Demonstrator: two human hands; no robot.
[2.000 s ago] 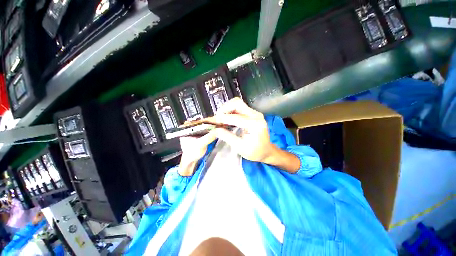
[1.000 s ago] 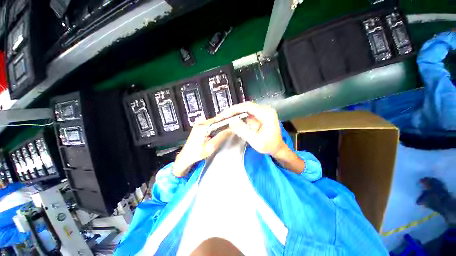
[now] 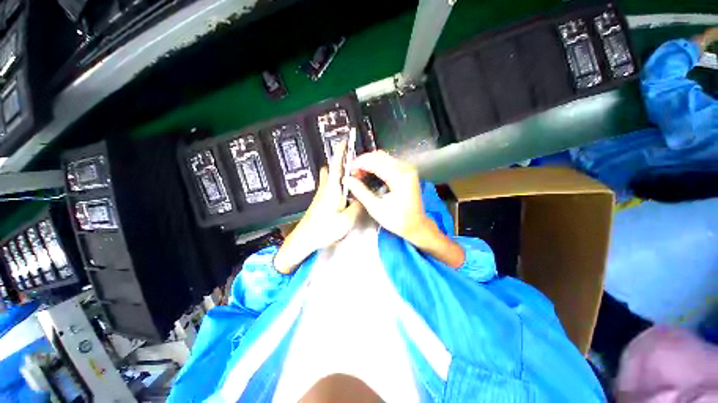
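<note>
My left hand (image 3: 325,214) holds a phone unit (image 3: 347,164) upright on its edge, seen as a thin bright strip, in front of my lap. My right hand (image 3: 394,193) pinches the unit's near side with thumb and fingers; what lies between those fingers is hidden. Just beyond, a black foam tray (image 3: 269,168) holds several open phone units with silvery boards and dark centres. The held unit overlaps the tray's rightmost unit in view.
A greenish-grey plate (image 3: 401,120) lies right of the tray. Another foam tray (image 3: 496,85) holds two units. An open cardboard box (image 3: 568,260) stands by my right side. Stacked trays (image 3: 118,271) and a machine (image 3: 85,346) are left. A person's blue sleeve (image 3: 677,86) shows far right.
The held unit has turned from lying nearly level to standing on edge. My left hand has turned with it. The person at far right has come into view since the earliest frame.
</note>
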